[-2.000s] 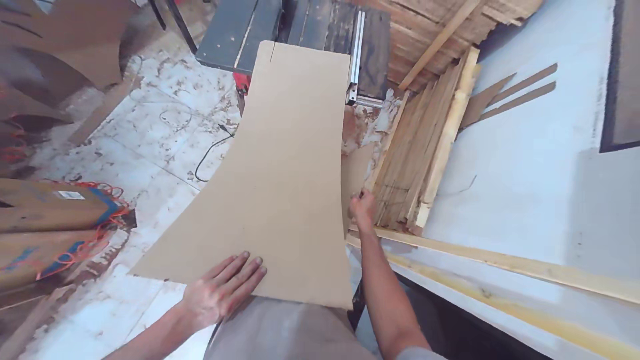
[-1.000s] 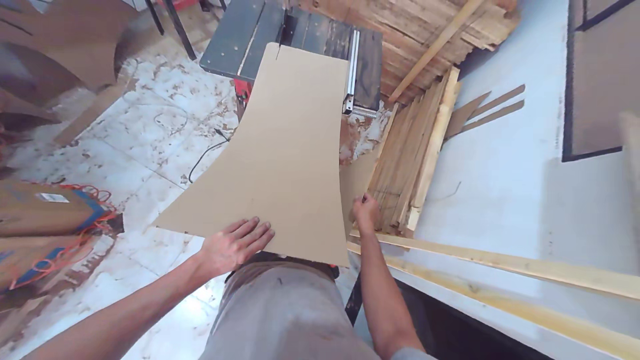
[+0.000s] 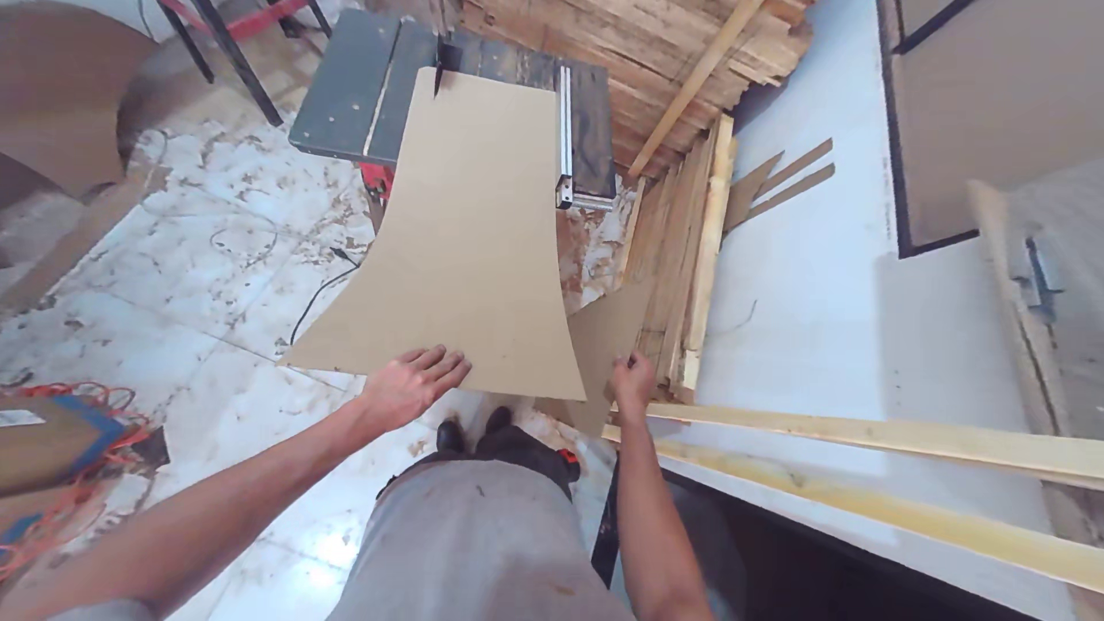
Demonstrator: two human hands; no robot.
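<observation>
A large flared brown sheet, like hardboard, lies with its far end on a table saw, against the metal rip fence. A dark upright piece, seemingly the blade and its guard, stands at the sheet's far edge. The near part of the sheet overhangs the saw. My left hand rests on the near edge, fingers spread on top. To the right of the sheet, my right hand is curled near a second brown sheet; whether it holds a small dark thing is unclear.
Stacked wooden boards lean on the right. Two long timber strips run near my right forearm. A black cable and sawdust lie on the tiled floor. A cardboard box with orange cord stands at left.
The large sheet has moved forward on the saw, its far end now reaching the dark upright piece. My left hand has gone forward with it. My feet now show below the sheet.
</observation>
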